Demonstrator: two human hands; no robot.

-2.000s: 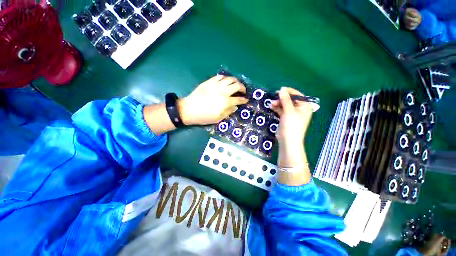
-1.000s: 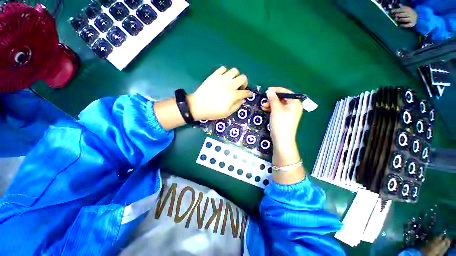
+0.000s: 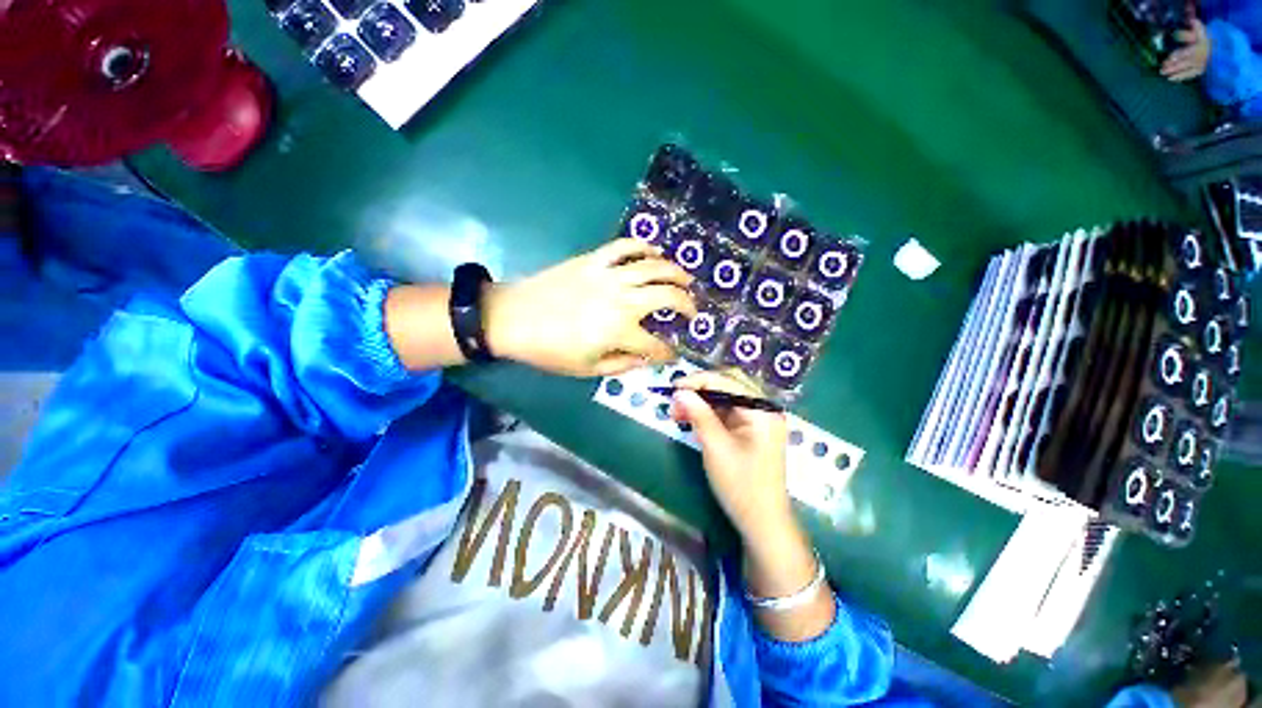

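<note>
A blister tray (image 3: 770, 293) of small black parts lies on the green mat; most visible parts carry a white ring, and a few at its far left corner show none. My left hand (image 3: 588, 307) rests over the tray's left side, fingers bent; its fingertips partly cover parts. My right hand (image 3: 741, 440) holds dark, pen-like tweezers (image 3: 745, 401) over the white label sheet (image 3: 828, 461) with rows of dark dots, just below the tray. The tweezer tips are near the sheet's dots; whether they grip a label cannot be told.
A red fan (image 3: 125, 69) stands at upper left beside a waiting tray (image 3: 401, 39). A tall stack of filled trays (image 3: 1073, 367) stands right, with white sheets (image 3: 1031, 581) below it. A paper scrap (image 3: 915, 259) lies right of the tray. Other people's hands show at the right edge.
My right hand has moved from the tray's upper part down to the label sheet with the tweezers. My left hand has moved lower, uncovering the tray's far left corner. The whole view has shifted slightly.
</note>
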